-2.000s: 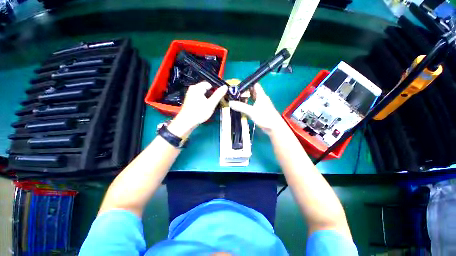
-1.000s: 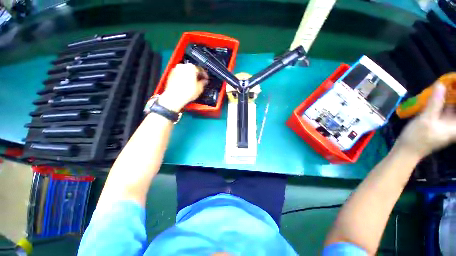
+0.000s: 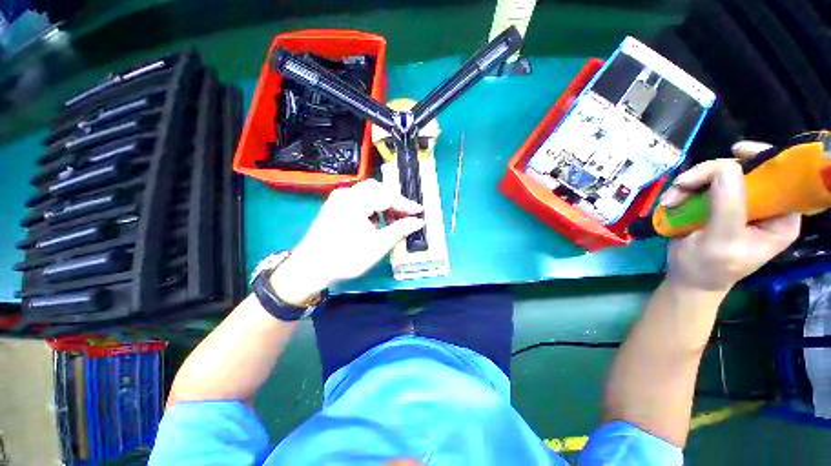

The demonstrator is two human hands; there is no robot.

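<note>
A black three-legged stand (image 3: 412, 182) lies spread in a Y on the cream fixture (image 3: 436, 223), one leg pointing toward me. My left hand (image 3: 351, 232) is at that near leg, thumb and finger pinched at its left edge. A small dark part seems to be at the fingertips, too small to tell clearly. My right hand (image 3: 729, 227) grips the orange electric screwdriver (image 3: 779, 187), its green ring and black nose pointing left at the right bin's lower right edge.
The left red bin (image 3: 255, 136) holds loose black parts. The right red bin (image 3: 524, 182) holds the white screw feeder (image 3: 592, 150). Black trays (image 3: 169, 182) with folded stands are at left. A thin rod (image 3: 457, 182) lies right of the fixture. A pale post (image 3: 510, 14) stands behind.
My left hand has moved from the left bin to the stand's near leg. My right hand has brought the screwdriver inward, beside the right bin. Earlier, both hands were at the stand's hub.
</note>
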